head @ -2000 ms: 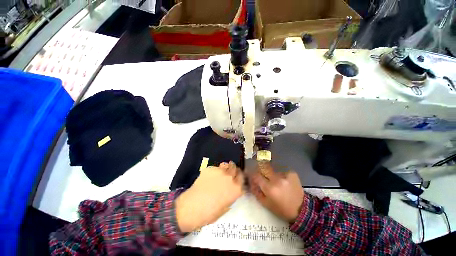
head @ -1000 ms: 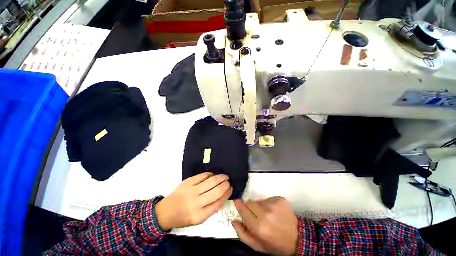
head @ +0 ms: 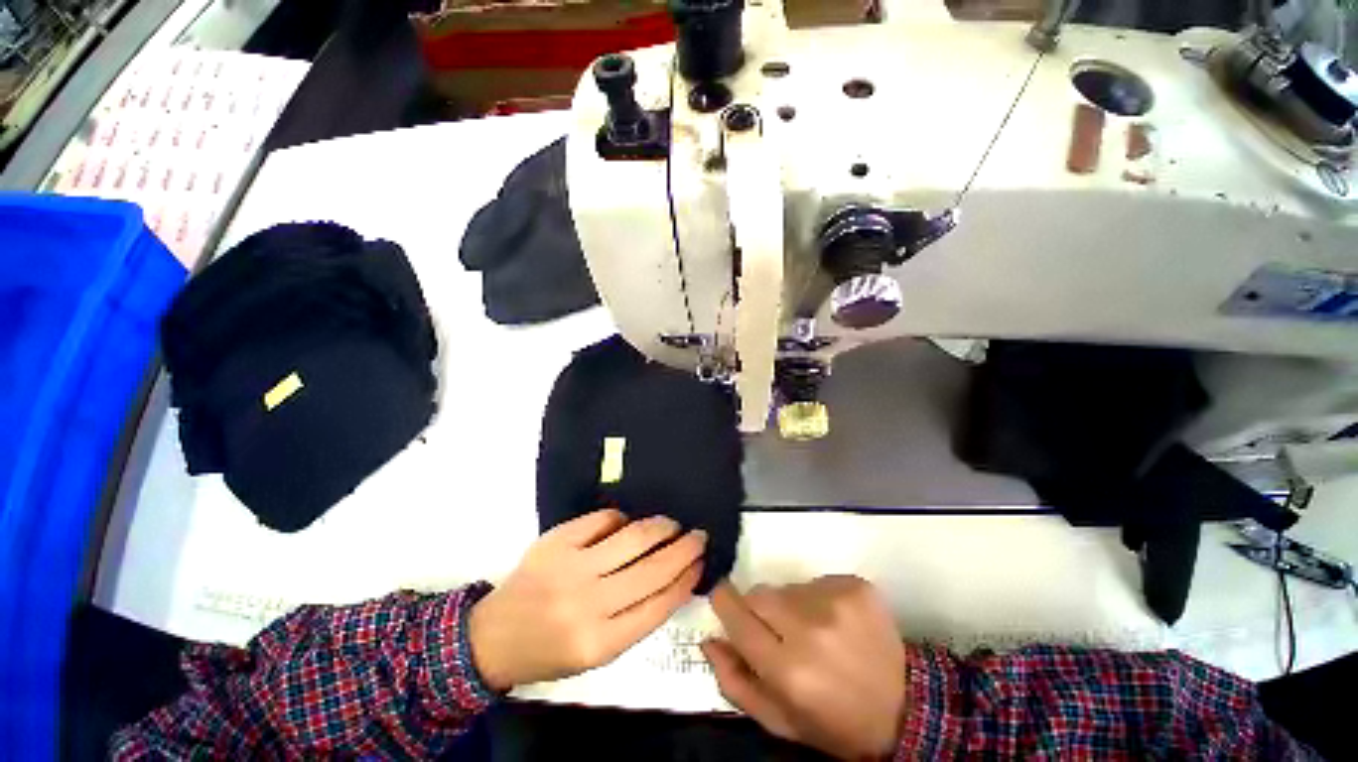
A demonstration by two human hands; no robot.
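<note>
The black rounded workpiece (head: 641, 417) with a small yellow sticker lies flat on the white table, its right edge at the needle area of the sewing machine (head: 953, 194). My left hand (head: 588, 596) lies on its lower part, palm down, with the fingers on the cloth. My right hand (head: 812, 655) is at its lower right corner; the index fingertip and thumb are by the cloth edge. Whether they pinch it is hard to tell. The presser foot area is partly hidden by the machine head.
A stack of black panels (head: 305, 372) with a yellow sticker lies left, beside the blue bin (head: 82, 447). A dark lobed piece (head: 536, 246) lies behind the machine head. Black panels (head: 1087, 432) lie under the arm, with thread snips (head: 1293, 557) at far right.
The workpiece has been turned and now lies flatter and more upright beside the needle. Both hands have moved down towards the table's front edge. The view has shifted closer to the machine.
</note>
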